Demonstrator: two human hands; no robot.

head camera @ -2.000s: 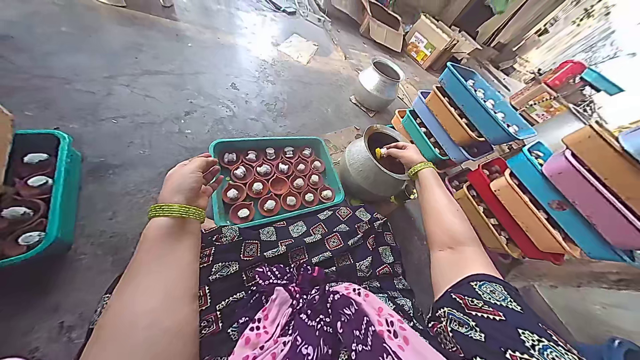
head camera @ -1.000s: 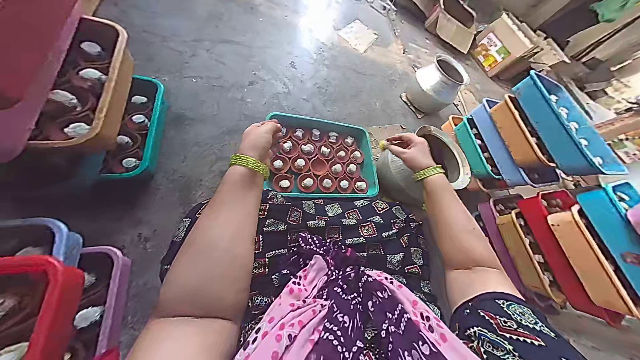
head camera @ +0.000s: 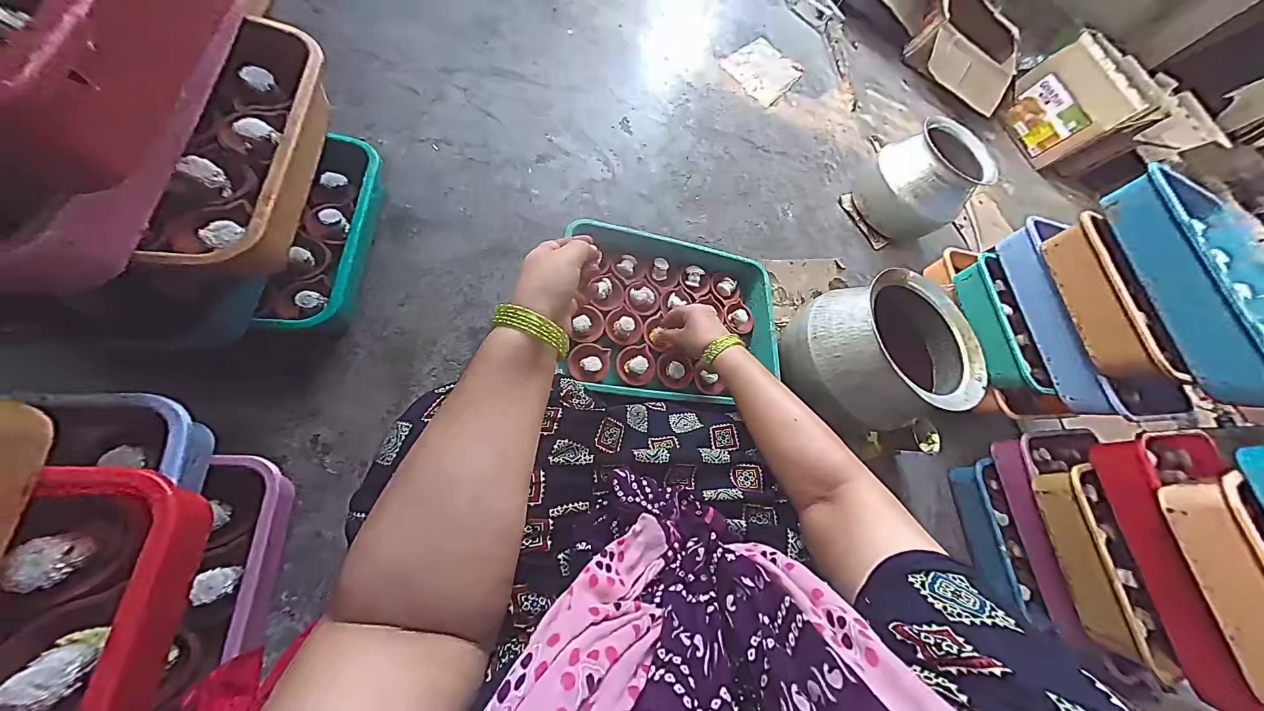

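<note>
A green plastic tray [head camera: 769, 326] lies on the floor before my lap, filled with rows of small red-brown clay cups [head camera: 590, 364], each with a whitish lump in it. My left hand [head camera: 556, 278] rests at the tray's upper left corner, fingers bent over the rim or a cup there; whether it grips anything cannot be told. My right hand [head camera: 686, 329] reaches over the cups at the tray's right middle, with a small yellow thing [head camera: 657, 337] at its pinched fingertips. Just right of the tray stands a large metal pot [head camera: 839, 346], its mouth tilted towards the right.
A second metal pot [head camera: 904, 183] stands behind the first. Stacked coloured trays rise at the right [head camera: 1116, 296] and left [head camera: 314, 158], many holding similar cups. Cardboard boxes [head camera: 1071, 104] sit at the back right, and a paper piece [head camera: 761, 71] lies on the floor.
My right hand has moved left from beside the near pot to over the cups; two seconds ago it was at the pot's mouth. My left hand went from the tray's left edge to its upper left corner.
</note>
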